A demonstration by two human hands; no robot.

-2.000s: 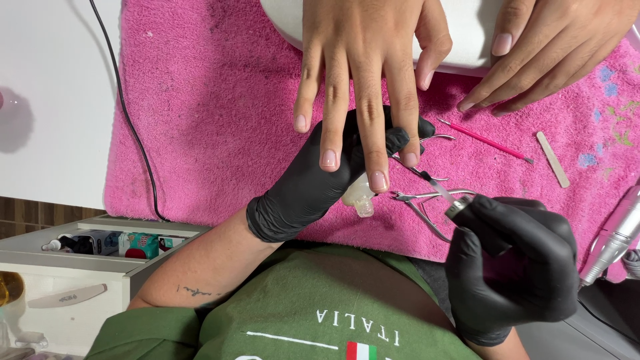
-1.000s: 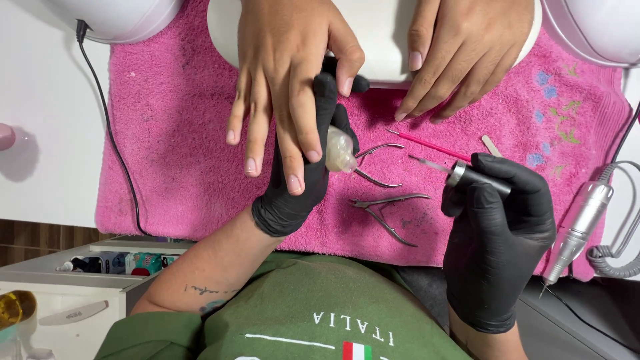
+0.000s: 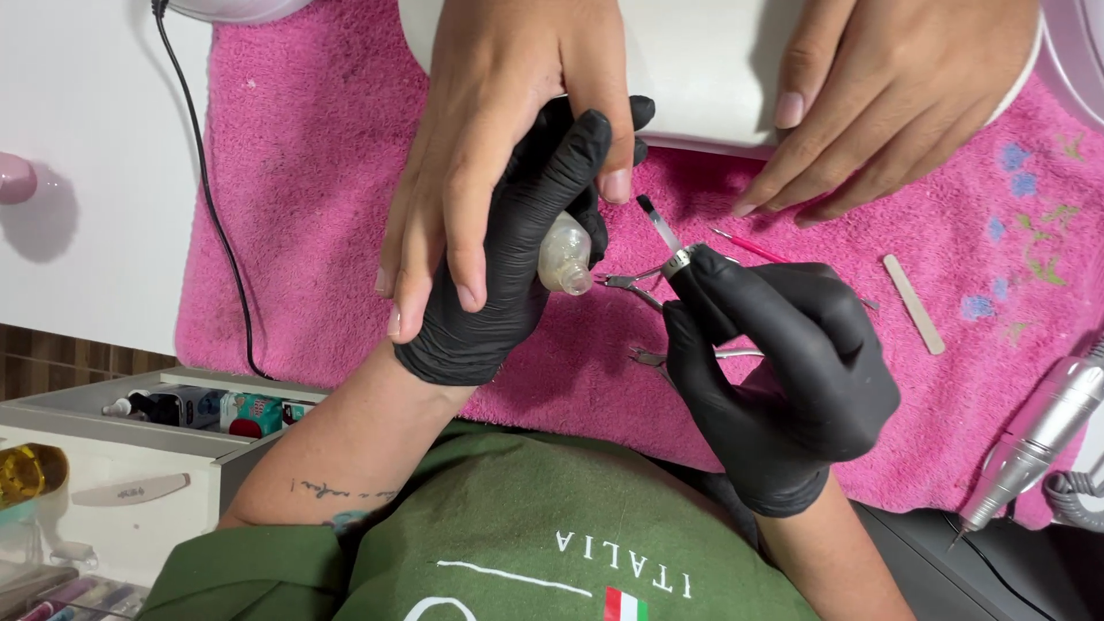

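Black gloves cover both my hands. My left hand (image 3: 517,250) holds an uncapped, pale translucent polish bottle (image 3: 566,254) against its palm, its neck tilted down toward me, and its fingers are beneath another person's hand (image 3: 492,112). That person's thumb points down near my gloved fingers. Between thumb and fingers, my right hand (image 3: 776,362) grips the black cap of a polish brush (image 3: 662,226). The dark bristle tip is just right of the person's thumbnail, apart from it. The person's other hand (image 3: 880,103) rests at the upper right.
On the pink towel (image 3: 293,172) lie two cuticle nippers (image 3: 634,283), partly hidden, a pink-handled tool (image 3: 750,247) and a small nail file (image 3: 912,304). A silver nail drill (image 3: 1031,440) is at right. A white armrest (image 3: 690,78) stands above; an open drawer (image 3: 190,431) is lower left.
My right hand has brought the brush up close to the other person's thumb. The bottle stays in my left hand. The view has shifted and come closer.
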